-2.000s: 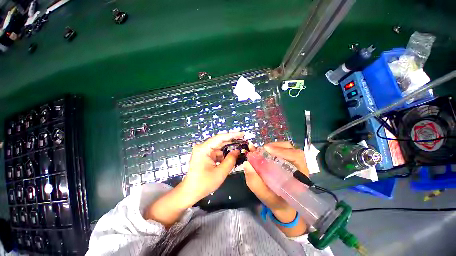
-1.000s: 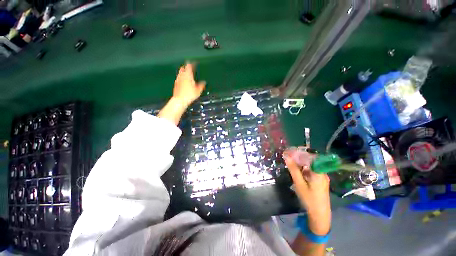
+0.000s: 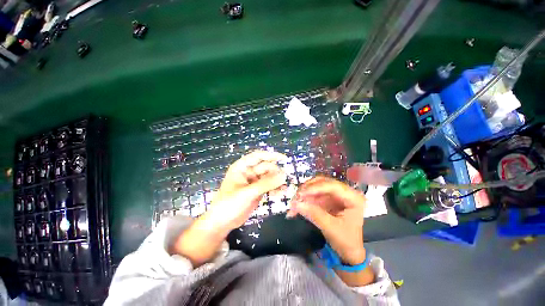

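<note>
My left hand (image 3: 248, 182) is over the near middle of the clear gridded tray (image 3: 197, 128), its fingers curled. Whether it holds anything cannot be told. My right hand (image 3: 334, 206), with a blue wrist band, is just right of it, thumb and fingertips close together; any tiny thing between them is too small to tell. Small white pieces (image 3: 254, 227) lie scattered over the tray and below its near edge. The syringe (image 3: 373, 176), with pink-red contents and a green cap, lies right of the tray, out of my hands.
A black blister tray (image 3: 54, 209) with units is at left. A white tissue (image 3: 298, 112) lies on the clear tray. A slanting metal post (image 3: 388, 48) stands behind. At right are a blue controller (image 3: 439, 134), a blue bin (image 3: 463, 98) and a fan (image 3: 515, 170). Small dark units (image 3: 139, 30) lie on the far green surface.
My left hand has come back from the far green surface to the near tray. My right hand has let go of the syringe and moved left beside it. A far unit has shifted away.
</note>
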